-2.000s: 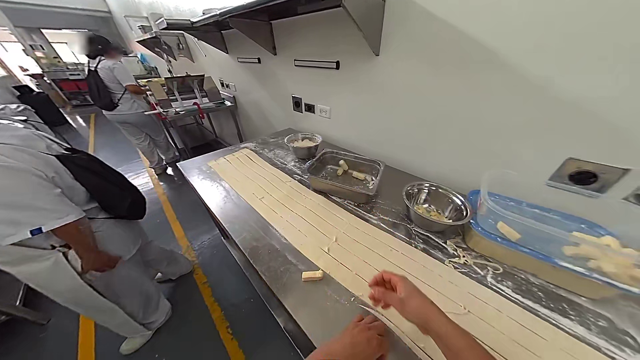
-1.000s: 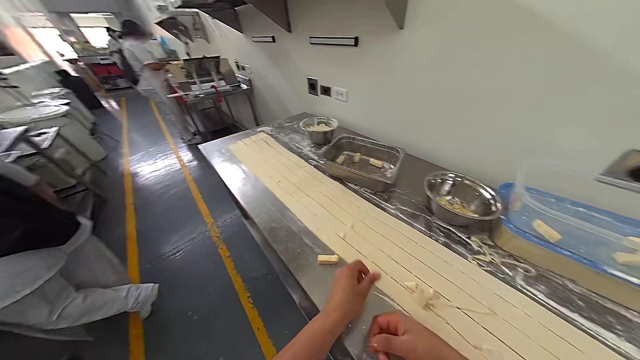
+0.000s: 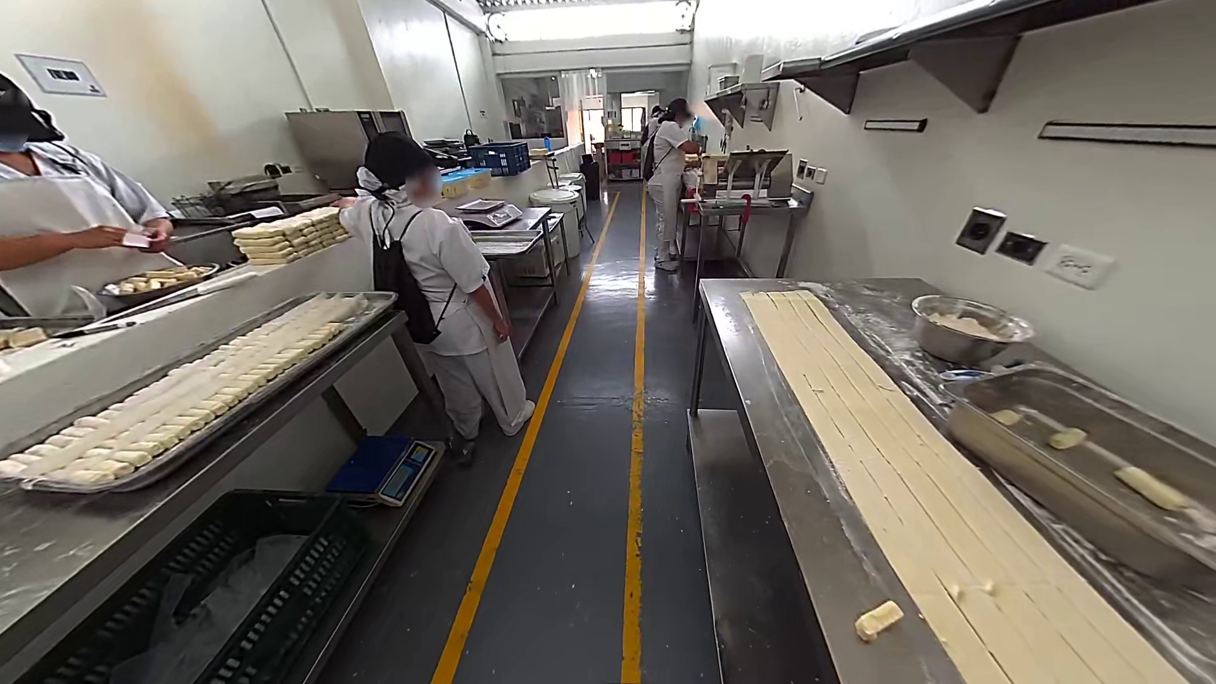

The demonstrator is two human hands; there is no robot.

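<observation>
Neither of my hands shows in the head view now. On the right, a long sheet of dough [image 3: 893, 446] cut lengthwise into strips lies on a stainless steel table [image 3: 774, 456]. One short dough piece [image 3: 879, 620] rests on the bare steel beside the sheet's left edge, and small bits of dough [image 3: 971, 589] sit on the strips. Behind the sheet stand a deep metal pan [image 3: 1035, 484] with several dough pieces in it and a steel bowl [image 3: 969, 347] holding a pale, floury substance.
At left, a large tray [image 3: 228, 380] holds rows of dough pieces on a table. Below are a green crate [image 3: 275, 589] and a blue-topped scale [image 3: 385, 470]. One person [image 3: 437, 275] stands by the aisle, another [image 3: 66, 218] behind the counter, others farther off. Yellow lines [image 3: 635, 456] mark the floor.
The view has swung left toward the aisle. Both my hands, over the dough sheet one second ago, have left the view, as have the second steel bowl and the blue-rimmed container.
</observation>
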